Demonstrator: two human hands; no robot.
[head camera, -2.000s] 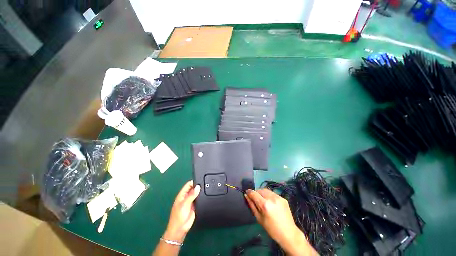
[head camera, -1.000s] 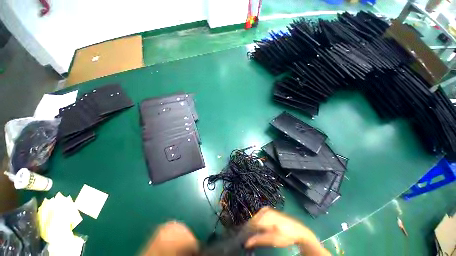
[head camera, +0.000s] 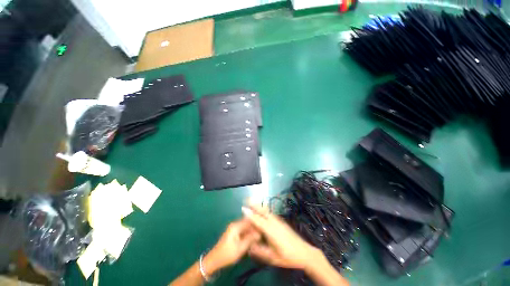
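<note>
My left hand (head camera: 232, 244) and my right hand (head camera: 279, 240) meet below the panel stack, fingers touching and slightly blurred. No panel is in them; whether they pinch a thin cord is hidden. A flat black panel (head camera: 221, 176) lies at the near end of the overlapping stack, with a small outlined square and shiny dots. The tangled black cord bundle (head camera: 321, 215) lies just right of my right hand, partly behind my forearm. A short dark strand (head camera: 253, 272) shows below my hands.
Loose black covers (head camera: 391, 192) overlap right of the cords. Dense rows of covers (head camera: 447, 72) fill the far right. Smaller black panels (head camera: 159, 100) are fanned at far left. White cup (head camera: 88, 164), yellow sheets (head camera: 109, 204) and clear plastic bags (head camera: 53, 229) lie left. A brown board (head camera: 176, 44) is beyond.
The panel held two seconds ago is out of my hands. My hands have come up from the bottom edge and together. The view swung right, then partly back left.
</note>
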